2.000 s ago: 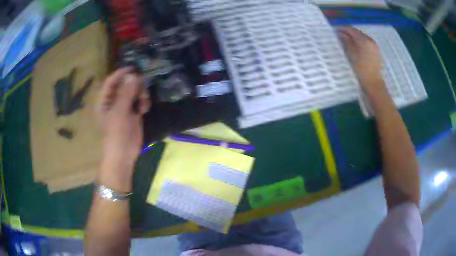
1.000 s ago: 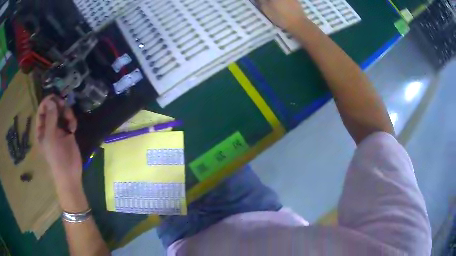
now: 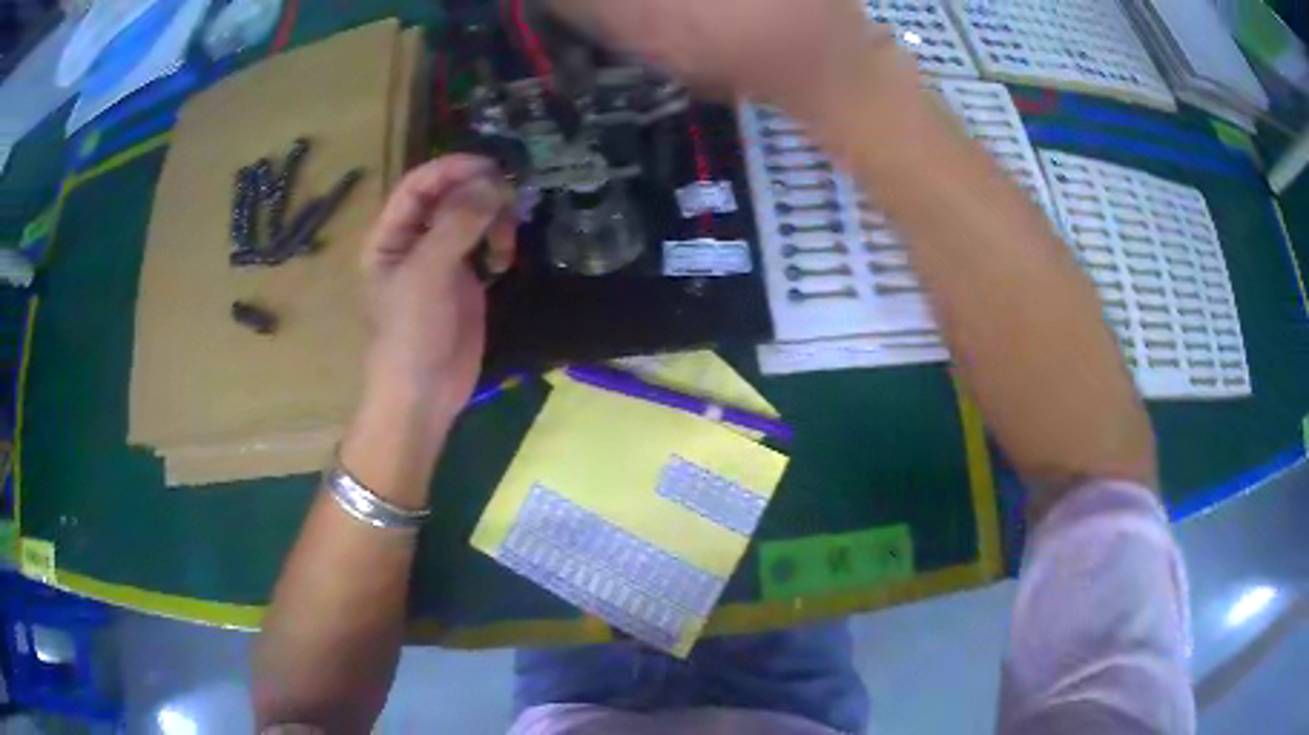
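The test fixture (image 3: 574, 137) stands at top centre on a black base, with a shiny round metal seat (image 3: 597, 234) at its front. My left hand (image 3: 438, 237) is at the fixture's left side, fingers bent together; a small dark thing shows at the fingertips, too blurred to name. My right hand (image 3: 718, 36) reaches over the top of the fixture, blurred and partly cut off by the upper edge; its fingertips are hidden. A white component tray (image 3: 840, 319) with rows of dumbbell-shaped parts lies right of the fixture, partly under my right forearm.
Brown cardboard sheets (image 3: 201, 388) at left carry dark stacked parts (image 3: 266, 208) and one short piece (image 3: 254, 316). A yellow label sheet (image 3: 617, 474) with a purple pen (image 3: 675, 398) lies in front. Two white labels sit right of the seat. More white trays (image 3: 1148, 273) lie at right.
My right hand has moved left from the trays to above the fixture. The view has turned and shifted. My left hand stays beside the fixture.
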